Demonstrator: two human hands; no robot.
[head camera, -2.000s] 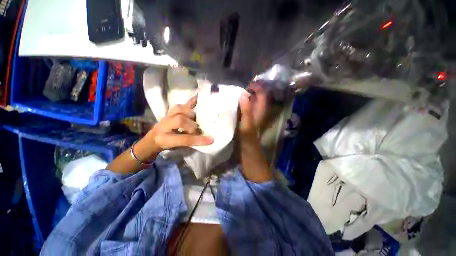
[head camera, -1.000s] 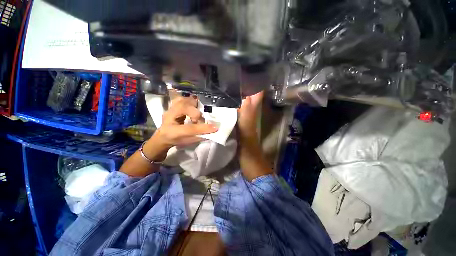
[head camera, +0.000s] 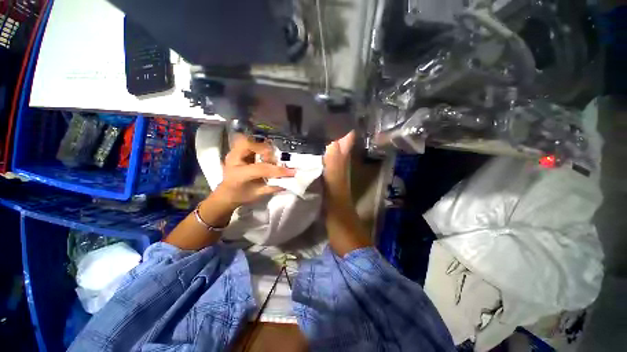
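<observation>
An off-white garment (head camera: 278, 218) hangs bunched over my lap, its upper edge under the dark head of the button-sewing machine (head camera: 275, 82). My left hand (head camera: 247, 172) holds the cloth from the left, fingers bent and one finger laid across it below the clamp area. My right hand (head camera: 337, 168) is at the cloth's right edge, thumb pointing up beside the machine head; its other fingers are hidden. A small black square part shows at the cloth's top edge. The stitching point itself is hidden by the machine.
A mobile phone (head camera: 148, 63) lies on the white table (head camera: 79, 62) at upper left. Blue crates (head camera: 72, 180) stand at left, one holding small packs. A white and beige garment pile (head camera: 522, 234) is at right. The feeding linkage (head camera: 447, 75) with a red light is at upper right.
The cloth edge, held up in both hands two seconds ago, is now under the machine head. The view has shifted, showing more of the machine. Both hands sit close to the head.
</observation>
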